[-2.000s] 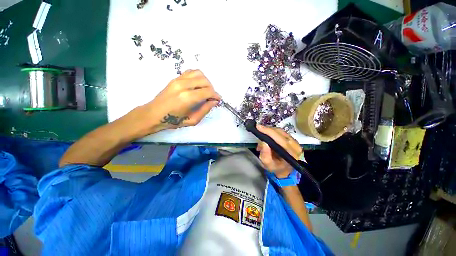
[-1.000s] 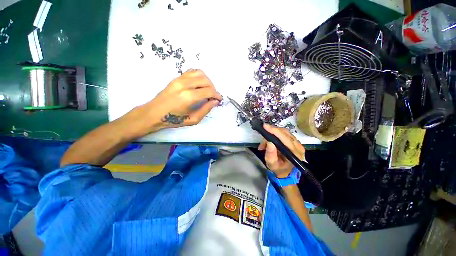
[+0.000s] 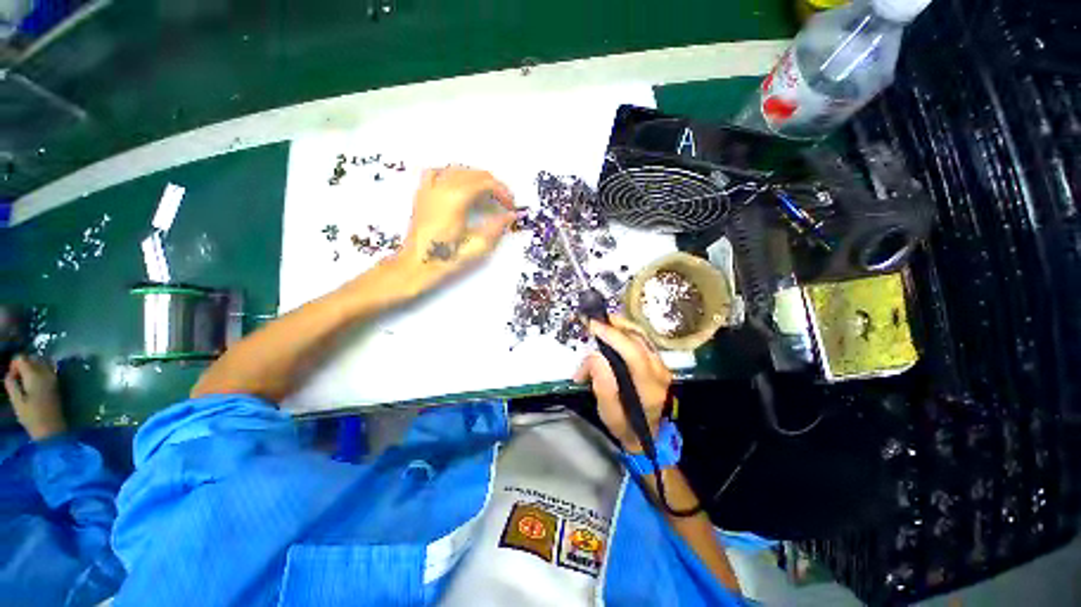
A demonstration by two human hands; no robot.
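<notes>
My left hand is over the white sheet at the left edge of the heap of small components. Its thumb and fingertips are pinched together; a tiny component seems to be between them, too small and blurred to make out. My right hand grips the black soldering iron. The iron's metal tip points up and left over the heap, apart from my left fingertips. Sparse small parts lie left of my left hand.
A tan ring container with silvery bits, a fan and a yellow sponge are at right. A plastic bottle stands behind. A solder spool and white strips are at left. Another person's hand is at far left.
The view has shifted and tilted, showing more bench beyond the sheet. My left hand is now at the heap's edge. The iron's tip has moved away from my left fingertips, over the heap.
</notes>
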